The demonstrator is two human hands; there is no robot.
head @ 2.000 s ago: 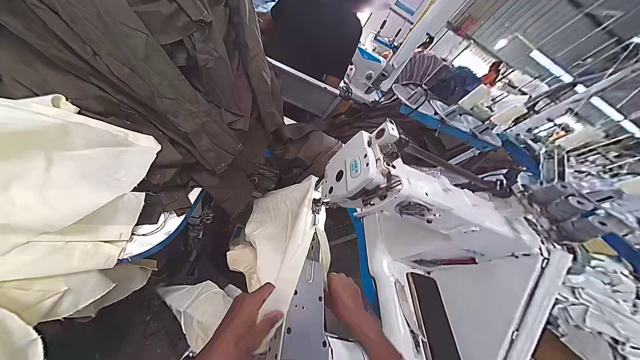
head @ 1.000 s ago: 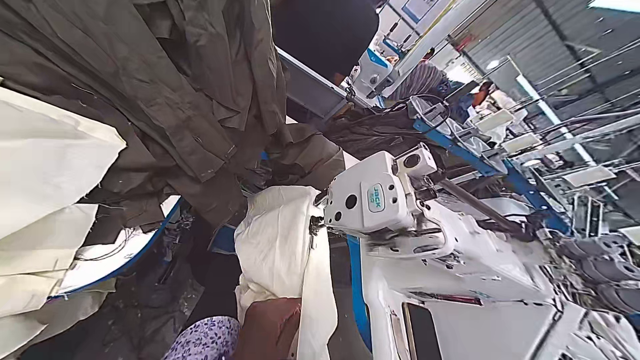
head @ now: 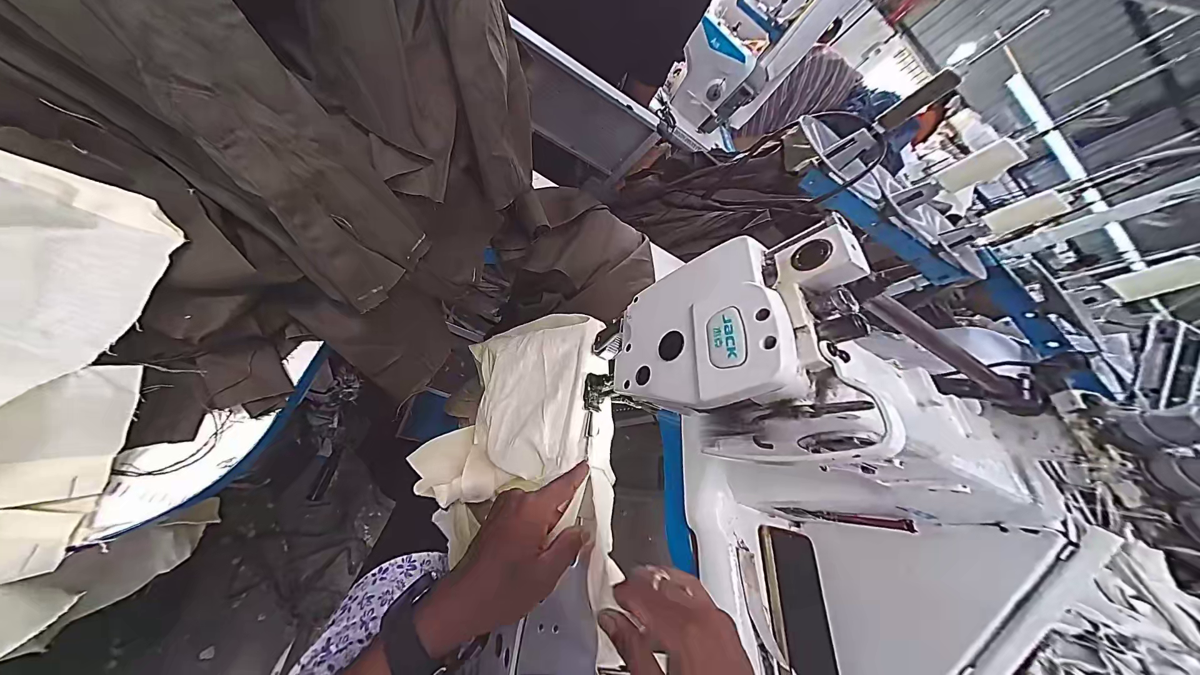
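A white Jack sewing machine head [head: 712, 328] juts in from the right, its presser foot and needle area [head: 596, 389] over cream fabric [head: 534, 403]. The fabric is bunched and draped over the machine's narrow metal arm [head: 562, 609]. My left hand [head: 520, 544], with a dark band at the wrist, presses on the cloth just below the needle area. Lower down, my right hand [head: 670, 614] pinches the cloth's right edge between thumb and fingers.
Dark olive-brown cloth [head: 281, 141] hangs at upper left. Cream fabric pieces [head: 66, 281] lie at far left on a blue-edged white table [head: 178, 478]. Another sewing machine [head: 708, 70] stands behind, near a person in striped clothing [head: 806, 94]. Grey-white cloth [head: 1125, 600] is heaped at lower right.
One second ago a single forearm reached over the fabric; now both my hands are at its lower part. The cream cloth has moved from a long strip to a bunched shape since two seconds ago.
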